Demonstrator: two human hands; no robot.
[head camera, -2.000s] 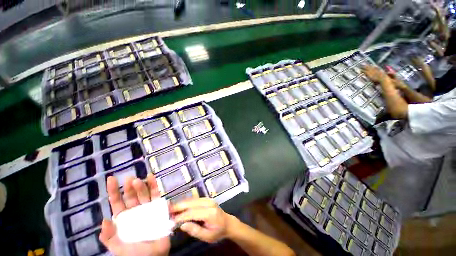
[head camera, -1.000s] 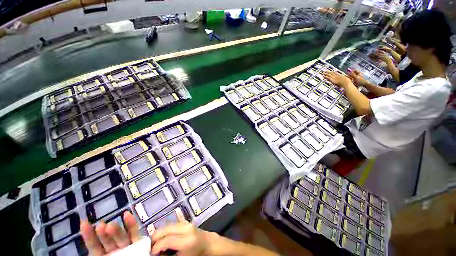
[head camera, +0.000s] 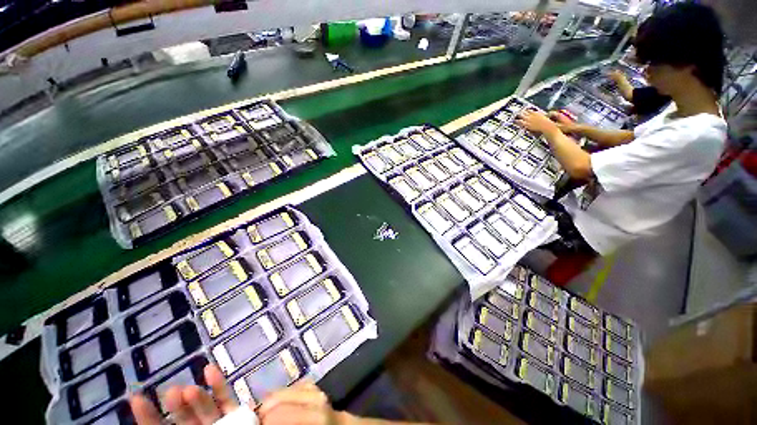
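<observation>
My left hand (head camera: 184, 405) is at the bottom edge, palm up with fingers spread, partly cut off. A white cloth or wrap (head camera: 239, 417) shows at its palm, mostly out of frame. My right hand (head camera: 295, 406) is beside it with fingers bent at the cloth's edge; whether it pinches the cloth or a small part cannot be seen. Both hands are over the near edge of a whitish blister tray (head camera: 362, 319) of phone-like frames. Its left columns hold plain black frames (head camera: 83, 320); its right columns hold frames with yellowish end strips (head camera: 324, 301).
Small silver parts (head camera: 385, 232) lie on the dark green bench (head camera: 390, 278). Another filled tray (head camera: 332, 153) is on the green belt (head camera: 349, 108). Filled trays (head camera: 548, 228) lie to the right, with stacked trays (head camera: 635, 365) lower down. A person in white (head camera: 664, 166) works at the right.
The view has tilted up since the oldest frame, so my hands and the cloth sit lower and more cut off. The belt tray appears slightly further right than one second ago.
</observation>
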